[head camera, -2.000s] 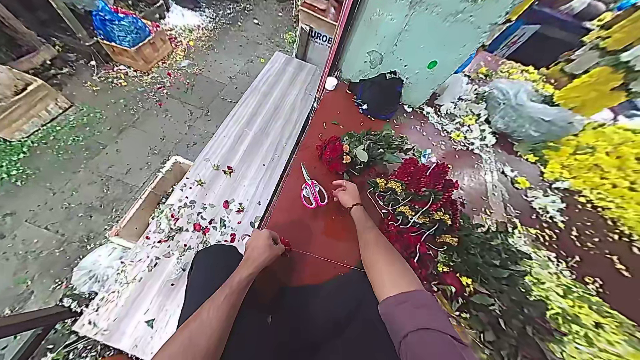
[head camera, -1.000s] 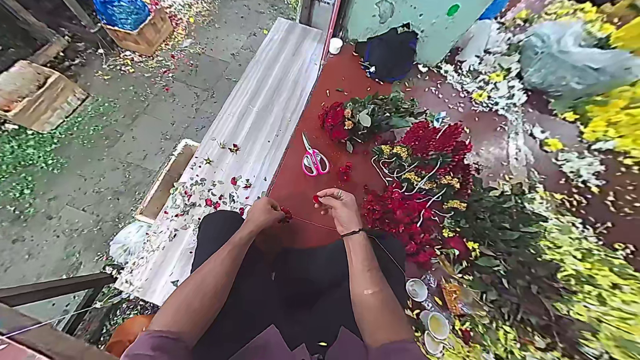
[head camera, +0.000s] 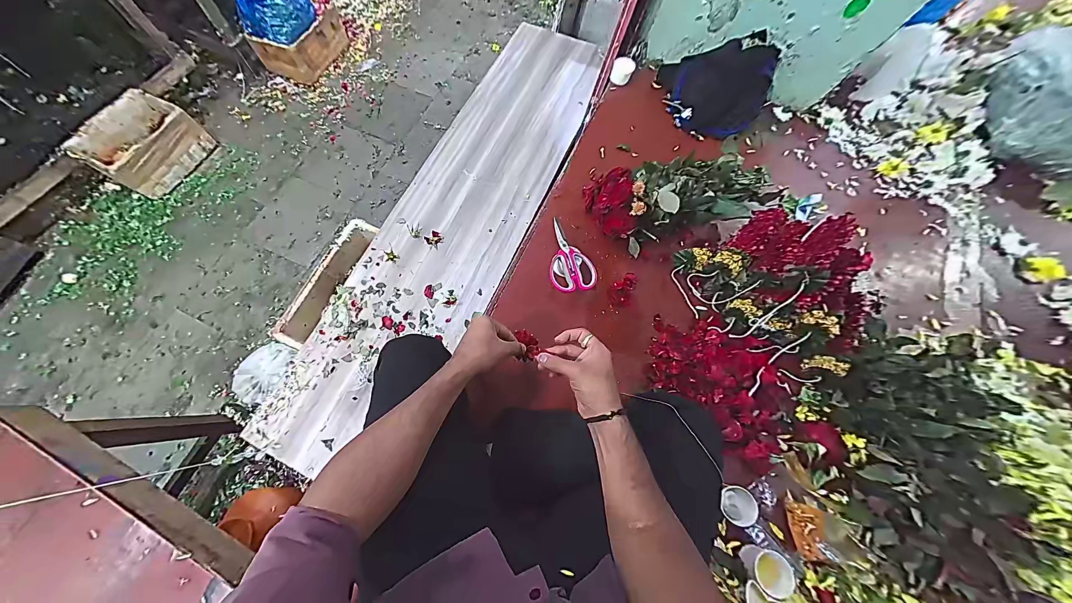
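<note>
In the head view my left hand (head camera: 487, 343) pinches a small cluster of red flowers (head camera: 528, 342) over the edge of the red surface. Close on its right, my right hand (head camera: 581, 366), with a ring and a dark wristband, has its thumb and fingertips together at the cluster's right side. A thin pale thread (head camera: 682, 417) runs from near the right wrist over my dark-clad leg. Pink-handled scissors (head camera: 571, 266) lie above my hands with their blades apart. A small red flower piece (head camera: 622, 288) rests beside them. Heaped red flowers (head camera: 712, 368) with white strings and yellow blooms lie to the right.
A pale plank (head camera: 494, 159) strewn with flower bits runs along the left. Beyond it stand wooden crates (head camera: 159, 146). A leafy bunch with red roses (head camera: 610, 201) and a dark cloth bag (head camera: 724, 84) lie farther up. Several cups (head camera: 772, 574) sit at lower right.
My right hand has moved left to my left hand, closing the gap seen one second ago. Two seconds ago it was up beside the scissors and the heaped flowers.
</note>
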